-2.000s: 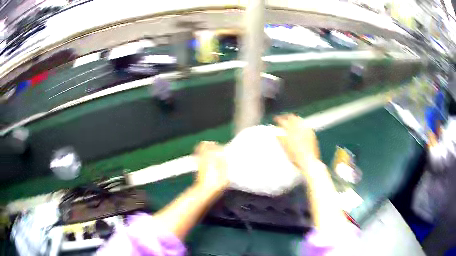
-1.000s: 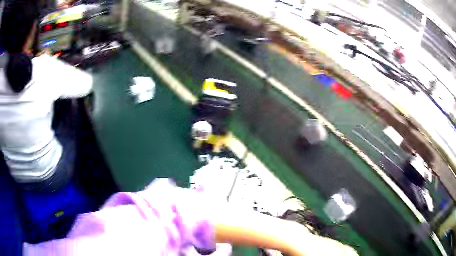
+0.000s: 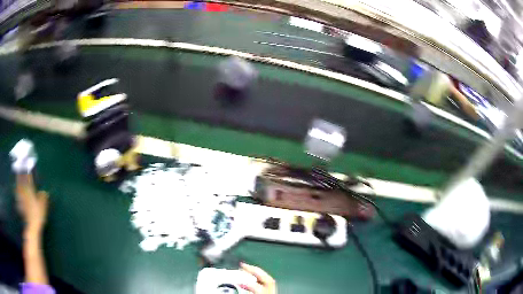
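Note:
My left hand (image 3: 32,204), in a purple cuff at the left edge, stretches forward over the bench. Its fingertips meet a small white cube adapter (image 3: 23,156); blur hides whether they grip it. My right hand (image 3: 261,279) is at the bottom edge, cut off, with its fingers curled on the right end of a white socket block (image 3: 222,281) with a round socket face and a red mark. A loose pile of white clips (image 3: 166,201) lies between the hands. A white-grey hand tool (image 3: 223,244) lies at the pile's right side.
Behind the pile are a black-yellow tape dispenser (image 3: 108,123), a white multi-socket strip (image 3: 292,225) and a brown strip (image 3: 312,198) with dark cords. At right are a black power strip (image 3: 438,252), a white bundle (image 3: 463,213) and a pole. The conveyor belt (image 3: 172,80) carries blurred cubes.
The view has swung left, then partly back right. My hands have left the white bundle; my left is at the cube at far left, my right at the socket block.

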